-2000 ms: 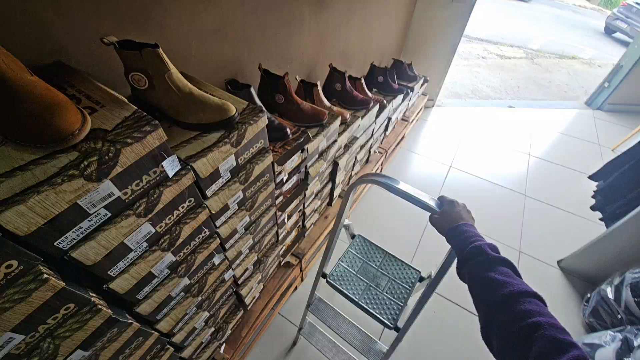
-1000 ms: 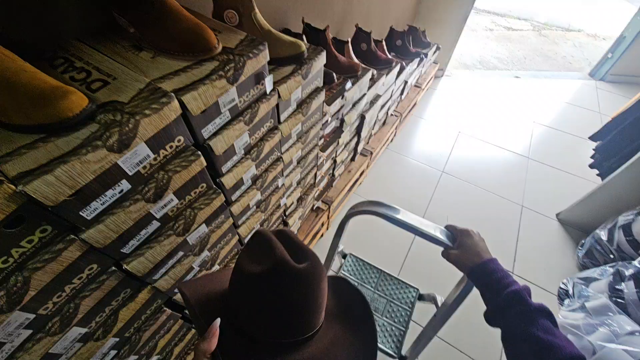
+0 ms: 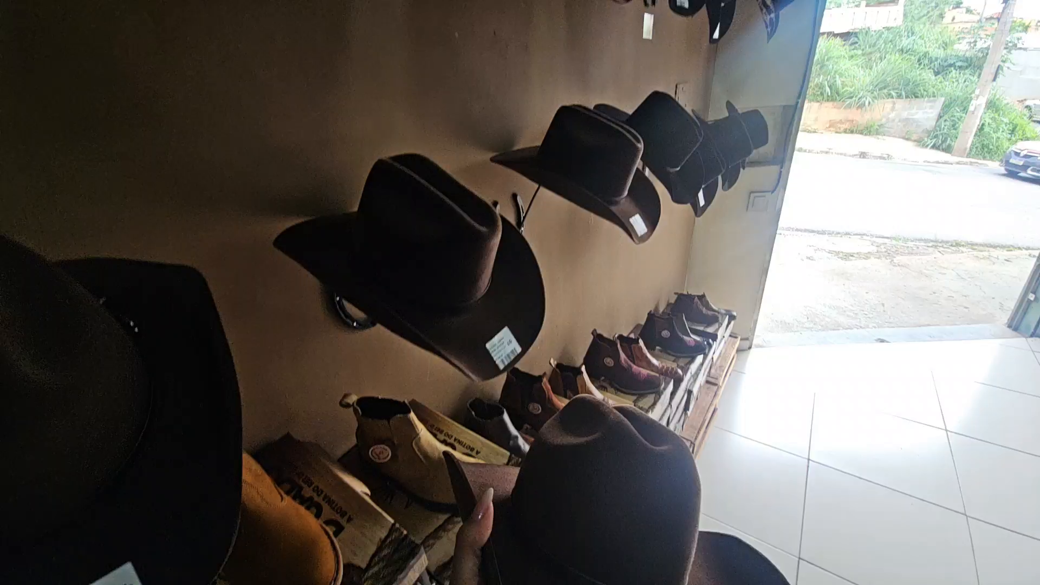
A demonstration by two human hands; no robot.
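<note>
At the bottom of the head view, my left hand grips the brim of a dark brown felt cowboy hat, thumb raised along the brim's edge. Its crown faces up, in front of the boots. Another dark cowboy hat with a tag hangs on the wall above, and a similar one hangs beyond it. A large dark hat fills the left edge, close to the camera. My right hand is outside the view.
Below the hats, a tan ankle boot, an orange-brown boot and several darker boots stand on shoe boxes along the wall. White floor tiles reach the open doorway at the right, with a street outside.
The view has swung up from the boxes to the wall hats. My right hand, on the stepladder rail one second ago, has left view with the ladder. The brown hat is still in my left hand.
</note>
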